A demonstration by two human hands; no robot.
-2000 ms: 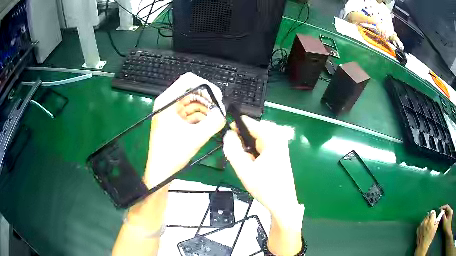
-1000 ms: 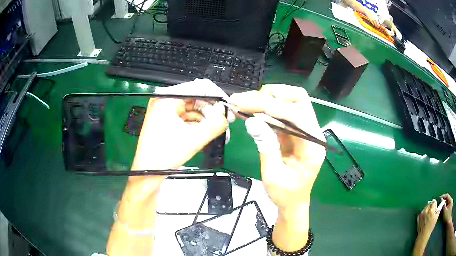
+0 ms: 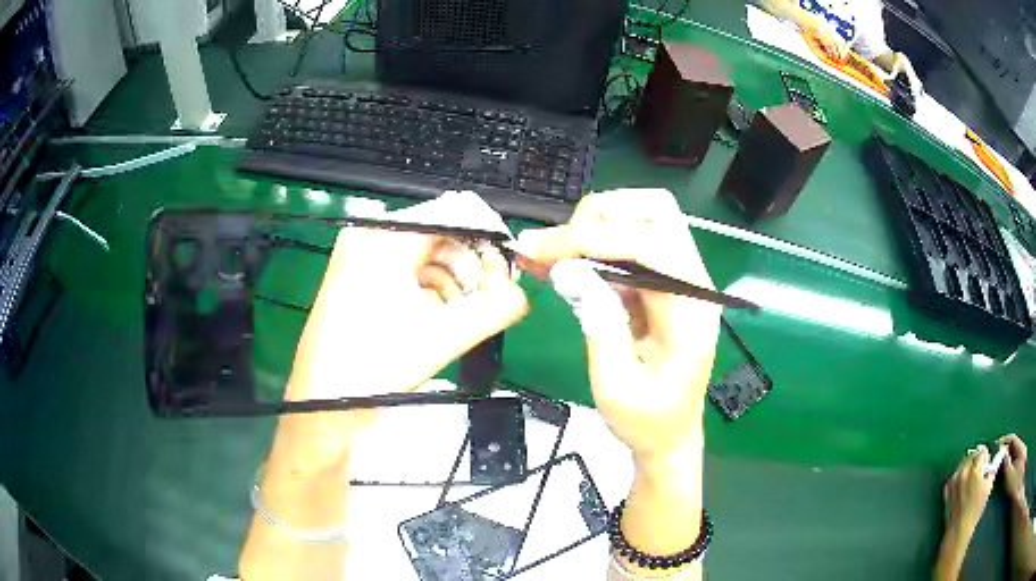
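A thin black phone middle frame (image 3: 202, 318) is held up above the bench, its solid section with camera holes at the left. My left hand (image 3: 398, 301) grips its right end, the forearm crossing the open window. My right hand (image 3: 636, 312) holds a slim dark pointed tool (image 3: 670, 281) like a pen, with its tip hidden near the frame's top right corner. White covers show on some fingertips. More black frames (image 3: 460, 542) overlap on the white sheet (image 3: 398, 556) below my hands.
A keyboard (image 3: 420, 142) and computer tower (image 3: 489, 51) stand behind. Two dark reddish-brown speakers (image 3: 777, 159) and a black compartment tray (image 3: 960, 244) are at the right. A loose frame (image 3: 741, 392) lies right of my hand. Another person's hands (image 3: 986, 488) show at the lower right.
The held frame has turned from slanted to nearly level. My right hand has moved up and right, and its tool has swung from steep to nearly level, meeting the frame's corner.
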